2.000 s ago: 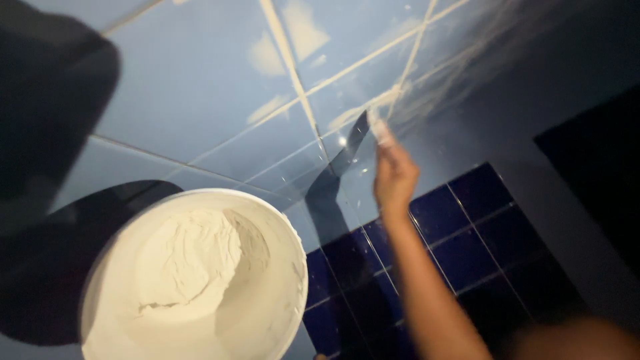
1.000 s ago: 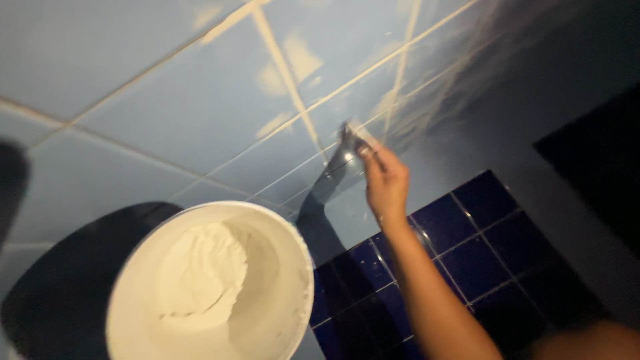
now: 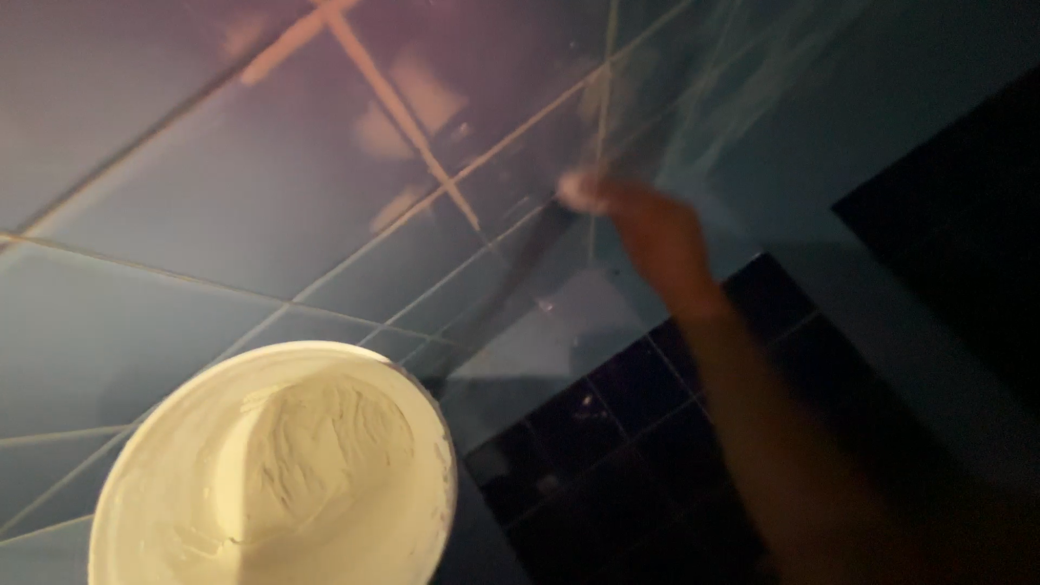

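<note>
My right hand [image 3: 650, 227] is up at the light blue tiled wall [image 3: 179, 187], blurred, its fingers bent together near the joints between tiles. Something whitish shows at the fingertips; whether it is a small tool or only grout-like paste I cannot tell. Below and to the left stands a white round bucket [image 3: 451, 479] that holds a mound of off-white paste [image 3: 325, 447]. Pale paste fills several joints [image 3: 390, 97] and lies smeared on the tiles beside them. My left hand is out of view.
Dark blue square tiles [image 3: 642, 382] meet the light wall at the lower right. A darker rectangular area [image 3: 967, 227] lies at the far right. The bucket takes up the lower left, close to the wall. The light is dim on the right side.
My right hand has moved along the wall, away from the end of the paste-filled joint where it was a second ago. The light on the wall has grown dimmer and pinkish.
</note>
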